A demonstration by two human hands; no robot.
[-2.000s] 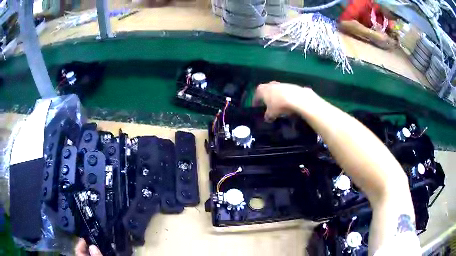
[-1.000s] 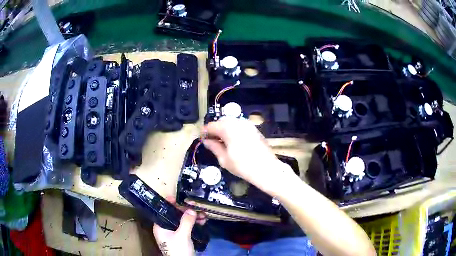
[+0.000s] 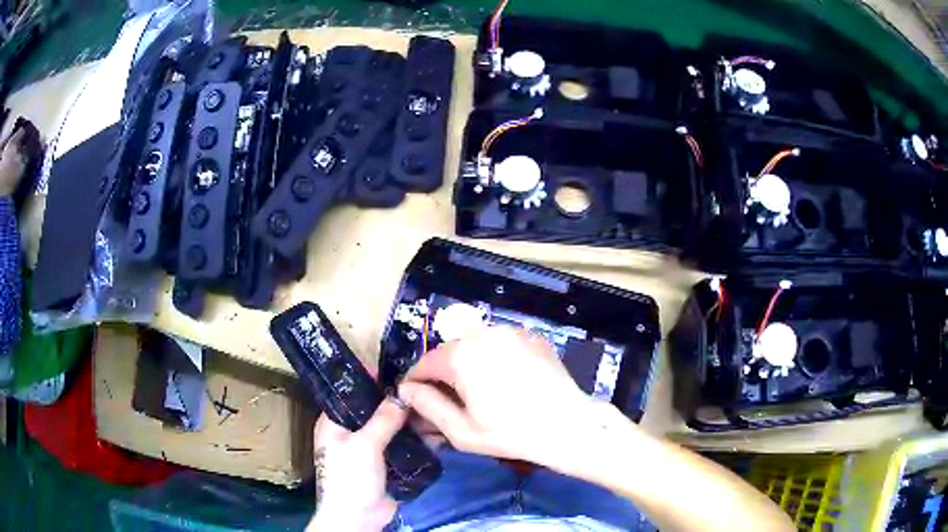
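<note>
My left hand point(image 3: 359, 462) holds a narrow black control panel point(image 3: 327, 364) at the front edge of the bench, its back with pale circuit parts turned up. My right hand point(image 3: 489, 390) reaches over a black housing point(image 3: 613, 301) that lies tilted in front of me. Its fingertips are pinched together close to my left fingertips at the panel. An orange-red lead wire point(image 3: 425, 330) rises from the left end of the housing beside a round white component point(image 3: 459, 320). The pinched item is too small and hidden to tell, probably the wire's end.
Black button panels point(image 3: 208, 187) are stacked at the left beside clear plastic wrap point(image 3: 102, 272). Rows of black housings point(image 3: 624, 192) fill the right. A cardboard box point(image 3: 244, 421) and a yellow basket point(image 3: 800, 488) are below. Another person's hand point(image 3: 15, 156) shows at far left.
My right hand has left the belt side and come down to meet my left hand. A housing now lies before me. The panel in my left hand has come to the bench's front edge.
</note>
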